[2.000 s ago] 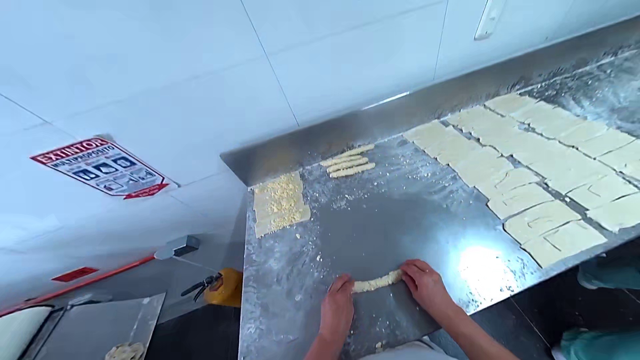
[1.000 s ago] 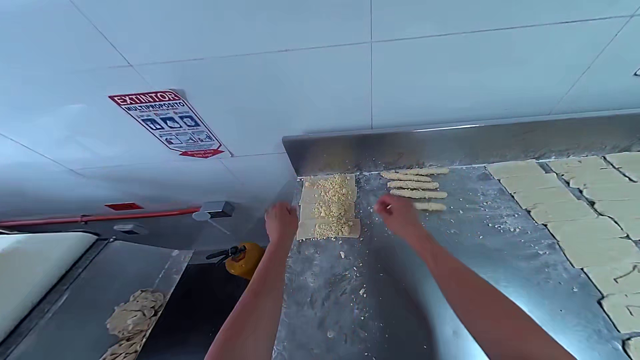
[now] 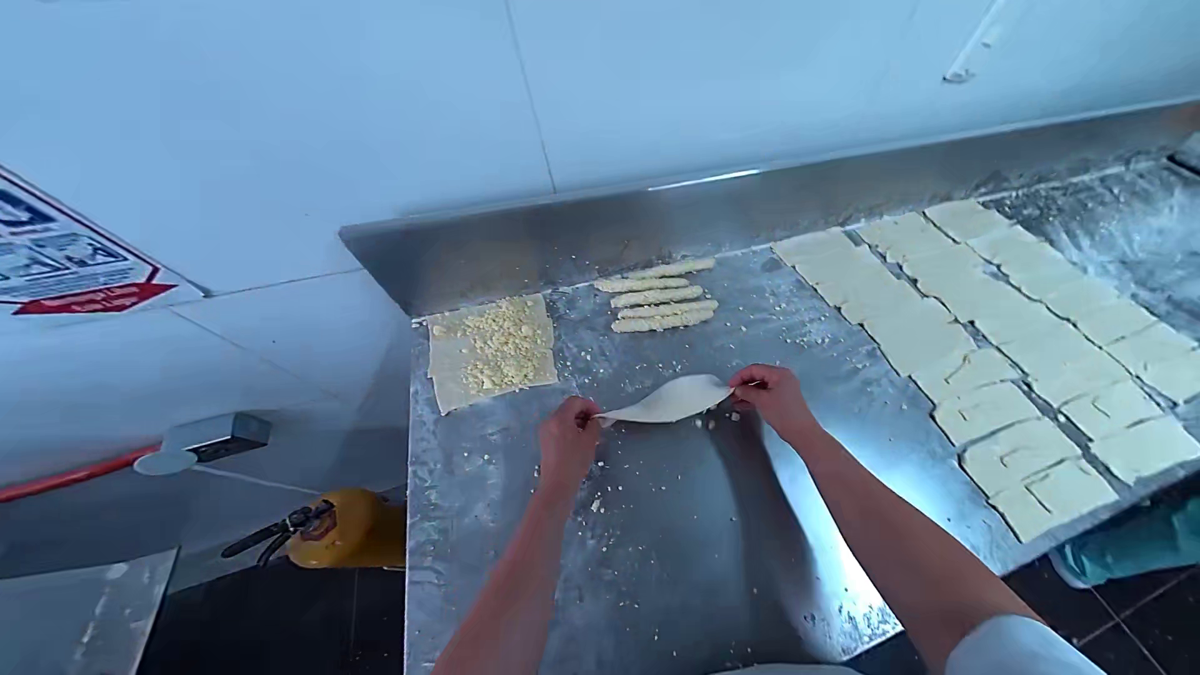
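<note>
Between my two hands a thin piece of dough [image 3: 670, 399] is stretched just above the steel table. My left hand [image 3: 570, 439] pinches its left end, and my right hand [image 3: 771, 398] pinches its right end. Beyond my left hand lies a sheet of dough [image 3: 450, 367] topped with a crumbly pale filling [image 3: 507, 345]. Several rolled dough sticks [image 3: 662, 307], coated in crumbs, lie side by side behind the stretched piece. Rows of flat dough pieces [image 3: 1008, 347] cover the right part of the table.
The steel table [image 3: 656, 562] is dusted with flour and crumbs, and its raised metal edge [image 3: 525, 246] runs along the tiled wall. A yellow fire extinguisher [image 3: 349, 530] stands left of the table. A metal surface [image 3: 80, 609] is at the lower left.
Two seconds ago my hands were on a crumb-covered roll near the front; one second ago they were by the filling and the sticks. Now they hold a plain dough piece. The view has swung.
</note>
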